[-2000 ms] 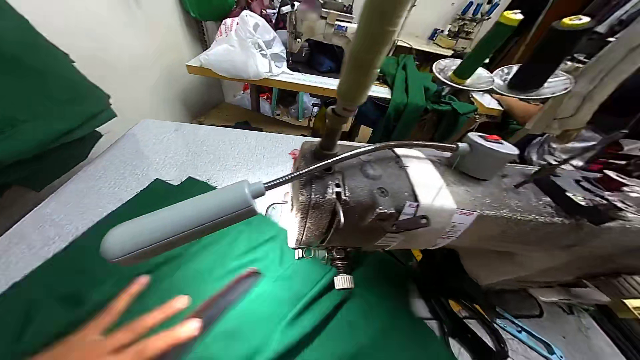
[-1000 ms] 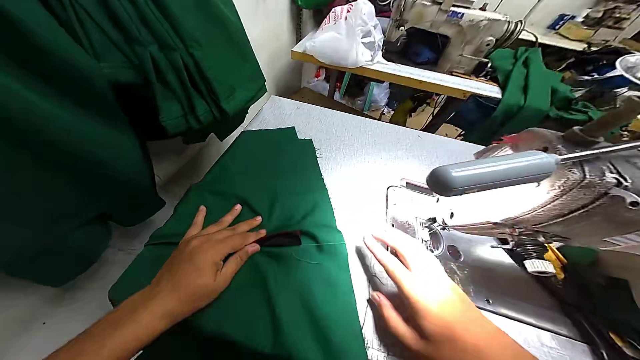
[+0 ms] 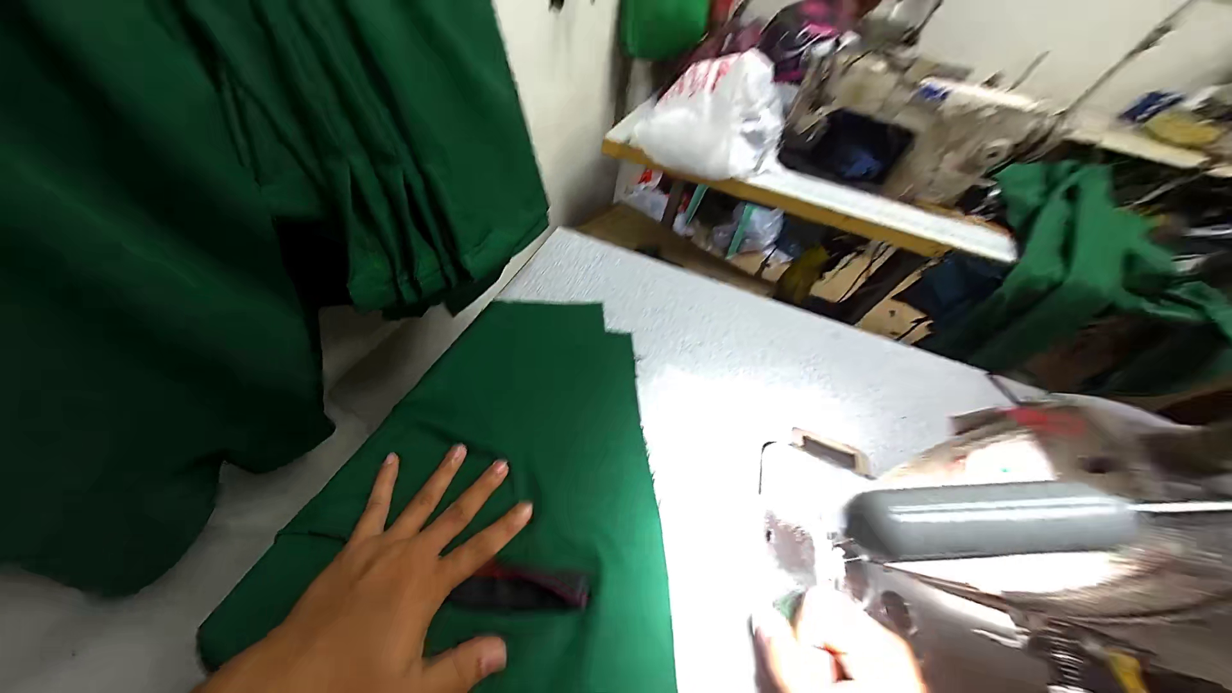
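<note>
Green fabric (image 3: pixel 549 404) lies flat on the white sewing table (image 3: pixel 712 318). My left hand (image 3: pixel 414 568) presses on it with fingers spread, beside a dark strip (image 3: pixel 520 589) in the cloth. Near the needle area of the sewing machine (image 3: pixel 1039 568) is my right hand (image 3: pixel 837 640), overexposed and blurred, its fingers curled around a small green and red bit that I cannot identify. A grey gooseneck lamp (image 3: pixel 991 520) shines down just above that hand.
Large green cloth pieces (image 3: pixel 192 241) hang at the left. Behind, a second table (image 3: pixel 866 217) holds a white plastic bag (image 3: pixel 717 115) and another sewing machine (image 3: pixel 972 135). More green cloth (image 3: pixel 1088 260) hangs at the right.
A second ago my right hand lay with fingers extended on the table beside the machine; now its fingers are curled near the needle area. My left hand stays spread on the green fabric.
</note>
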